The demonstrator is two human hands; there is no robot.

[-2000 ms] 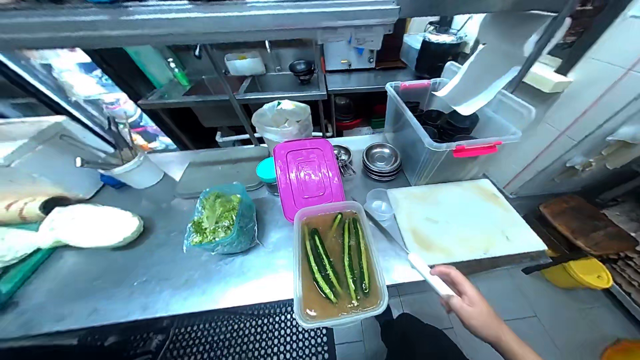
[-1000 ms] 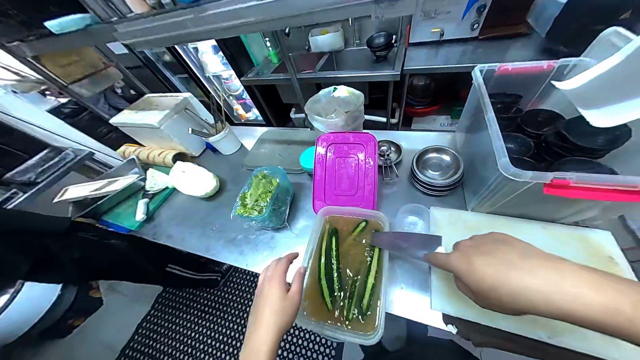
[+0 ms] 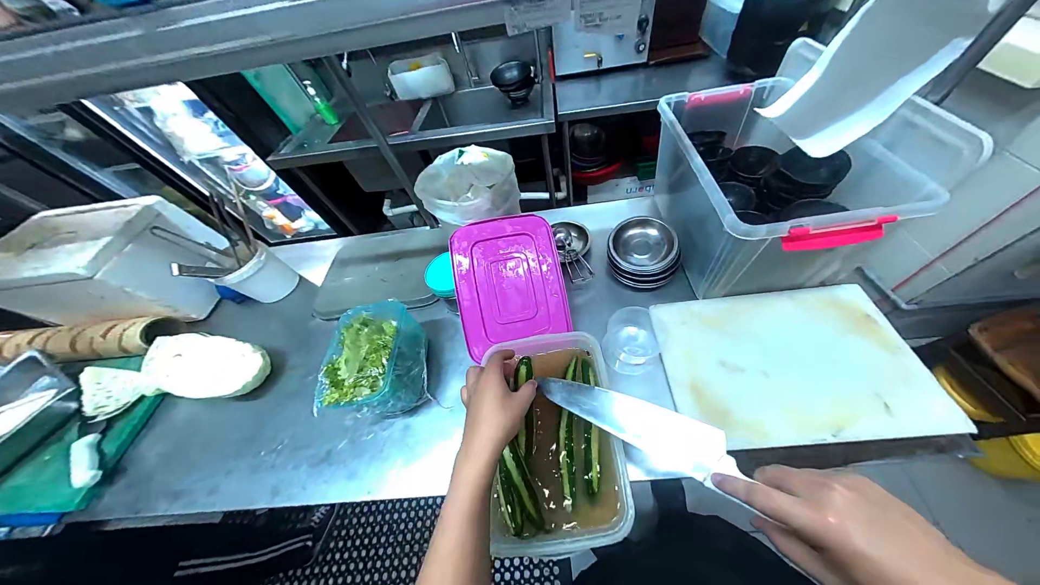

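Note:
A clear plastic container (image 3: 626, 520) of brown liquid holds several dark green cucumber pieces (image 3: 567, 455) and juts past the counter's front edge. My left hand (image 3: 497, 398) reaches over its far left corner, fingers at the top of one cucumber piece; whether they grip it is unclear. My right hand (image 3: 837, 512) grips the white handle of a chef's knife (image 3: 650, 422). The blade lies across the container, its tip beside my left thumb. Behind the container lies a magenta plastic lid (image 3: 512, 284). To the right are a small clear cup (image 3: 631, 340) and a white cutting board (image 3: 812, 366).
A bagged green vegetable (image 3: 357, 361) sits left of the lid. Metal bowls (image 3: 643, 248) are stacked behind the cup. A large clear bin (image 3: 707, 244) of black bowls stands back right. At left are a tub of utensils (image 3: 264, 276) and a white wrapped bundle (image 3: 207, 366).
My left hand, out of view two seconds ago, has moved from the container's left side to its far left corner. The knife now reaches farther left across the container. The view has shifted.

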